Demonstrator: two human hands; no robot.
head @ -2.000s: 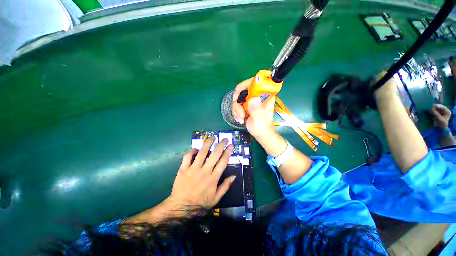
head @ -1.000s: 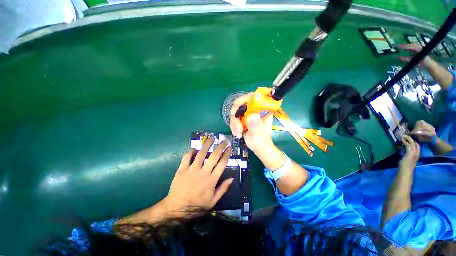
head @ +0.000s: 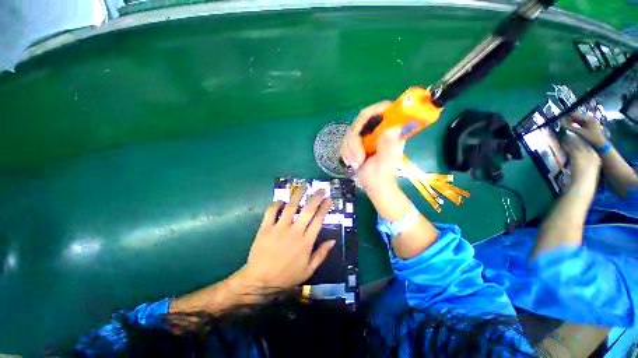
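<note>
An open tablet (head: pixel 338 241) with a black body, white patches and a board at its far end lies on the green mat in front of me. My left hand (head: pixel 288 238) rests flat on it, fingers spread over the far end. My right hand (head: pixel 374 157) grips an orange electric screwdriver (head: pixel 409 115), tilted, its lower end near the tablet's far right corner and the screw dish's edge. The screwdriver's tip is hidden or too small to tell. The round grey speckled screw dish (head: pixel 330 147) sits just beyond the tablet. My hair hides the tablet's near end.
Orange ribbon cables (head: pixel 441 187) lie crossed right of the dish. A dark curved lump (head: pixel 483 143) with a cord and a thin metal item (head: pixel 508 208) lie farther right. Another worker's hands (head: pixel 582 150) are over a second tablet (head: pixel 544 150). More tablets (head: pixel 598 56) lie at the far right.
The screwdriver has tilted more to the right, and my right hand has shifted from beside the dish toward the tablet's far right corner. My left hand stays on the tablet. The neighbour's hands have moved.
</note>
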